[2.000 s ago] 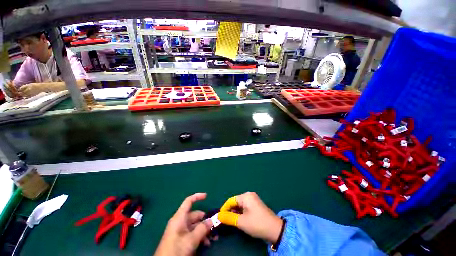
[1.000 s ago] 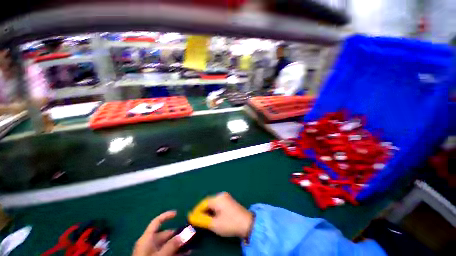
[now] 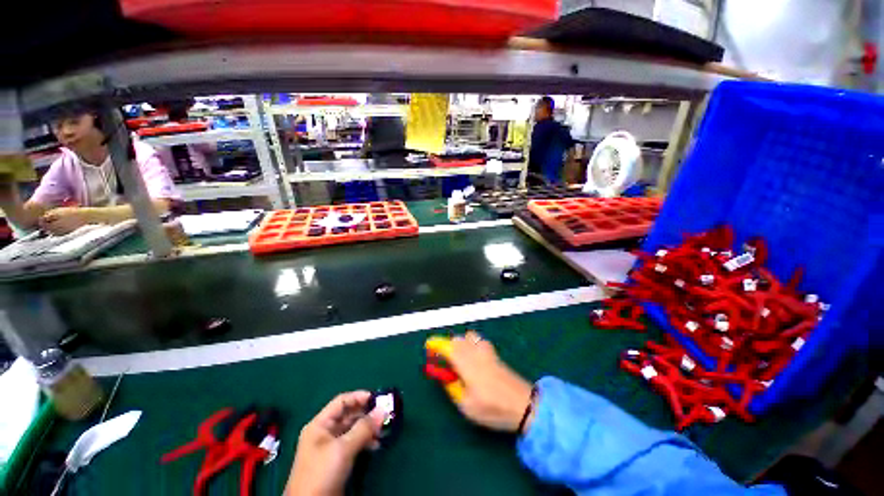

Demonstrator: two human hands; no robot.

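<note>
My left hand (image 3: 334,441) holds a round black electronic unit (image 3: 385,411) with a small white patch on it, above the green mat at the bottom centre. My right hand (image 3: 485,386), with yellow finger cots on thumb and finger, is just right of the unit, not touching it. It holds a red spring clamp (image 3: 441,370), mostly hidden by the fingers. Red spring clamps (image 3: 228,450) with black discs in their jaws lie on the mat at the lower left.
A tilted blue crate (image 3: 775,184) of red clamps stands at right, some clamps spilling onto the mat. The dark conveyor (image 3: 339,305) carries several black discs. A bottle (image 3: 68,386) and white piece (image 3: 102,436) are at left. Orange compartment trays (image 3: 334,227) lie beyond. A person sits at far left.
The right hand has moved away from the unit and now holds a red clamp. The left hand still holds the unit, its white patch facing right. The camera view has shifted, and discs on the conveyor sit differently.
</note>
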